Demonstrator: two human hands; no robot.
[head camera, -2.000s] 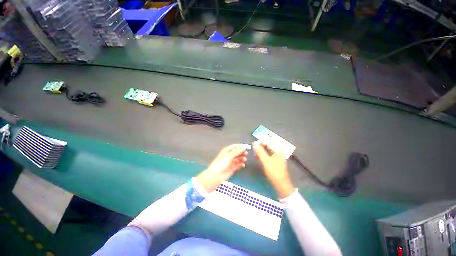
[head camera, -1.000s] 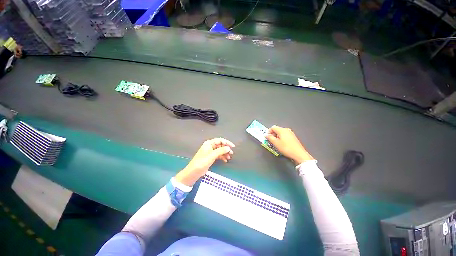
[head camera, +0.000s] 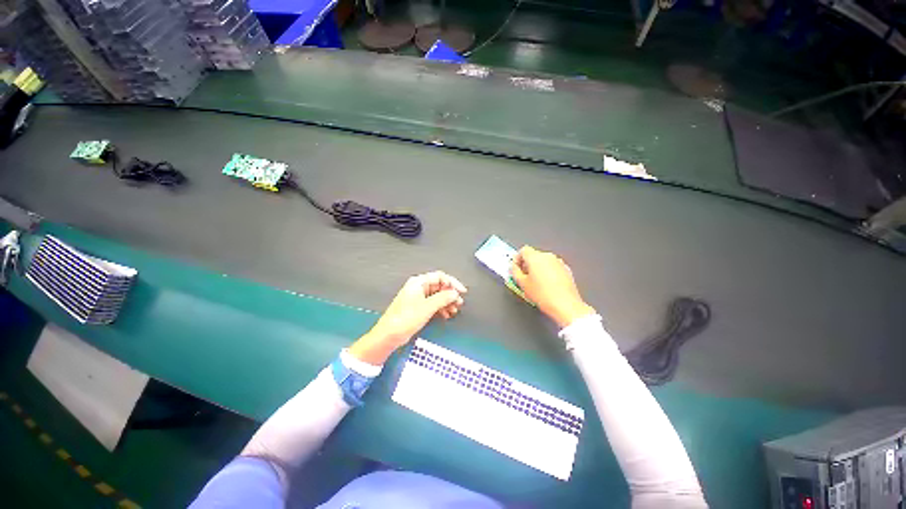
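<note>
A power supply board (head camera: 497, 256) lies tilted on the belt in front of me, whitish on top with a yellow-green near edge. My right hand (head camera: 544, 283) is closed over its right part, fingertips on it, hiding that part. Its black cord (head camera: 676, 340) lies coiled to the right. My left hand (head camera: 425, 306) is loosely curled above the belt's near edge, left of the board and apart from it; no object shows in it. A white sheet with rows of small dark marks (head camera: 487, 410) lies on the green ledge below my hands.
Two more boards (head camera: 255, 171) (head camera: 91, 151) with coiled black cords lie on the belt to the left. A striped sheet stack (head camera: 81, 280) is at the ledge's left. A grey machine with a red display (head camera: 839, 462) is at the lower right. Shiny trays (head camera: 139, 50) stand at the far left.
Two seconds ago both hands were close together beside the board. They have separated, and my right hand has closed over the board. The boards and cords appear slightly farther left.
</note>
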